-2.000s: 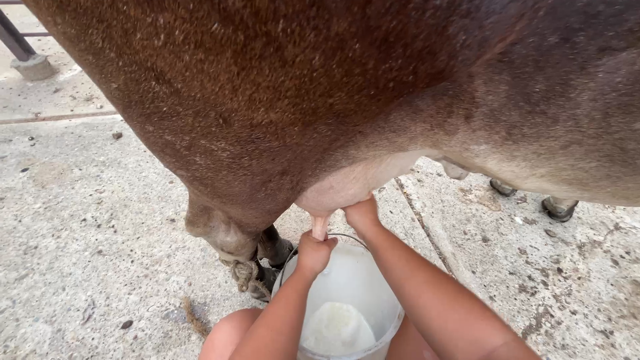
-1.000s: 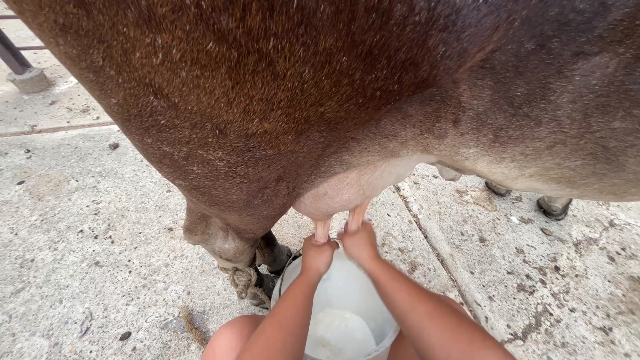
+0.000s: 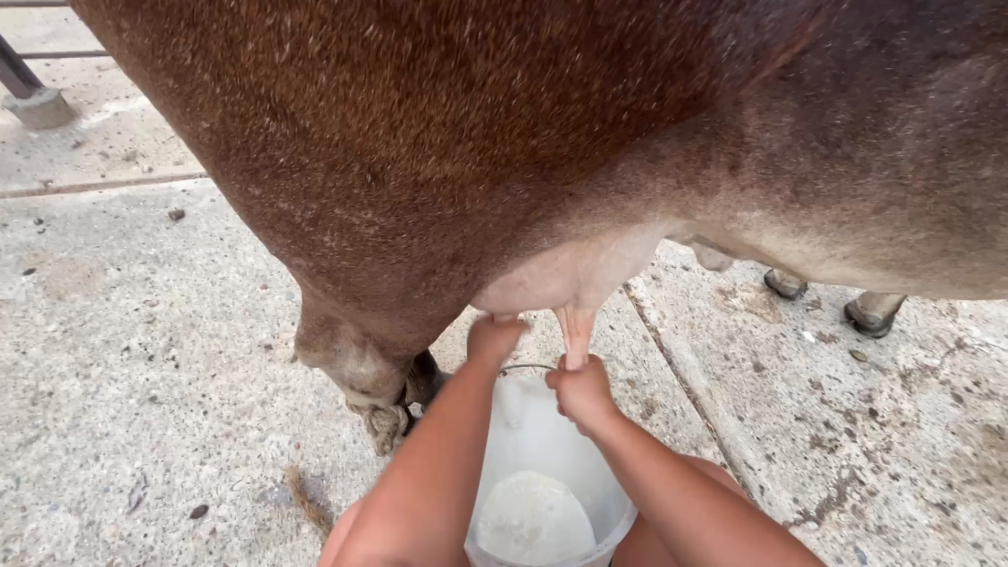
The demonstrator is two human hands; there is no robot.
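A brown cow (image 3: 472,118) stands across the upper part of the view, its pale udder (image 3: 543,279) low at the centre. My left hand (image 3: 498,339) is wrapped around a teat high up, against the udder; most of that teat is hidden. My right hand (image 3: 583,386) grips the lower end of another teat (image 3: 577,327), which looks stretched downward. Under both hands a white translucent plastic bucket (image 3: 516,449) leans between my knees, its wire handle at the far rim. Milk (image 3: 535,520) with some froth lies inside it.
A rope (image 3: 382,425) is tied around the cow's hind legs at the left, and its frayed end (image 3: 307,500) lies on the concrete floor (image 3: 157,331). Front hooves (image 3: 870,315) stand at the right. A metal post (image 3: 20,75) in a concrete footing rises at the upper left.
My left hand has moved up its teat to the udder. My right hand was up at the udder two seconds ago and is now lower, on the teat's end.
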